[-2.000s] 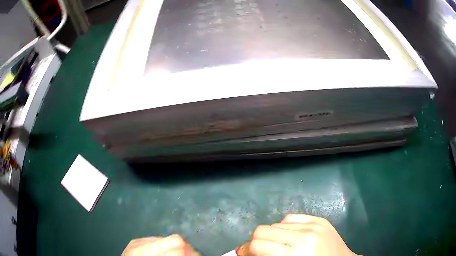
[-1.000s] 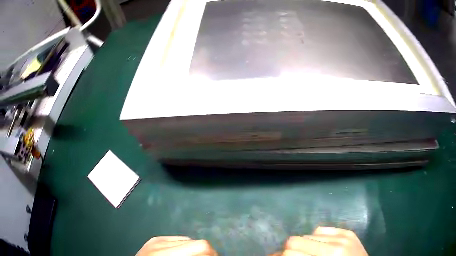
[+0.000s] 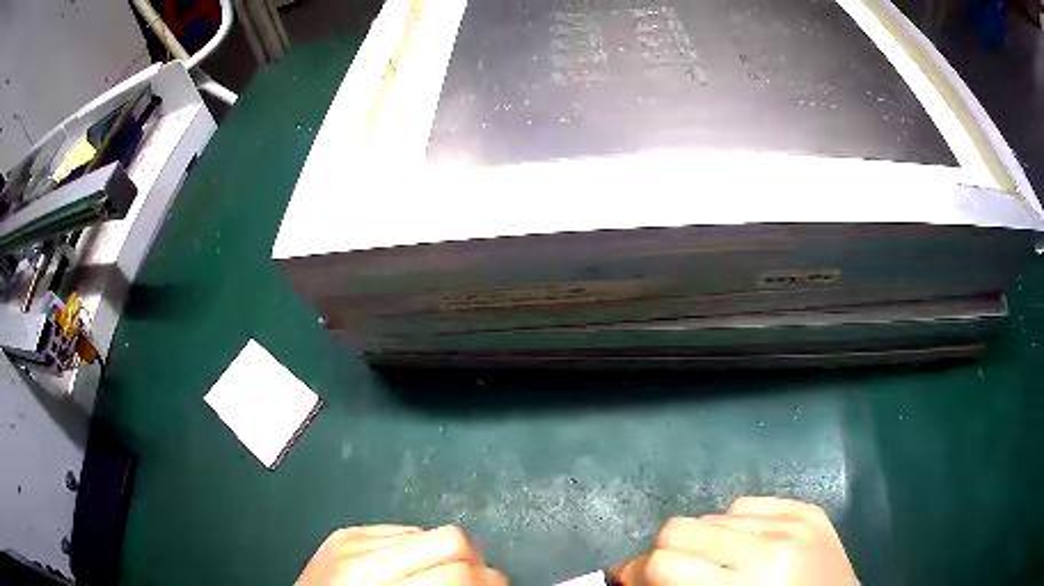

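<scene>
My left hand [image 3: 401,557] is at the bottom edge, its fingers curled and its lower part cut off; what it holds, if anything, is hidden. My right hand [image 3: 744,547] is also curled at the bottom edge, to the right. A small white piece [image 3: 582,579] shows between the hands, its end at the fingertips of my right hand, which seem to pinch it. Most of the piece is cut off by the frame edge. A white pad [image 3: 265,404] lies flat on the green mat [image 3: 515,458], left of my hands.
A stack of framed stencils [image 3: 641,206] stands on the mat beyond my hands, with a grey sheet on top. At the left are a white machine edge [image 3: 172,115], a grey rail [image 3: 69,212] and a long black object [image 3: 103,504].
Compared with one second ago, the white piece shows again between my hands. Compared with two seconds ago, the view has shifted left, and the left hand sits slightly further from the right.
</scene>
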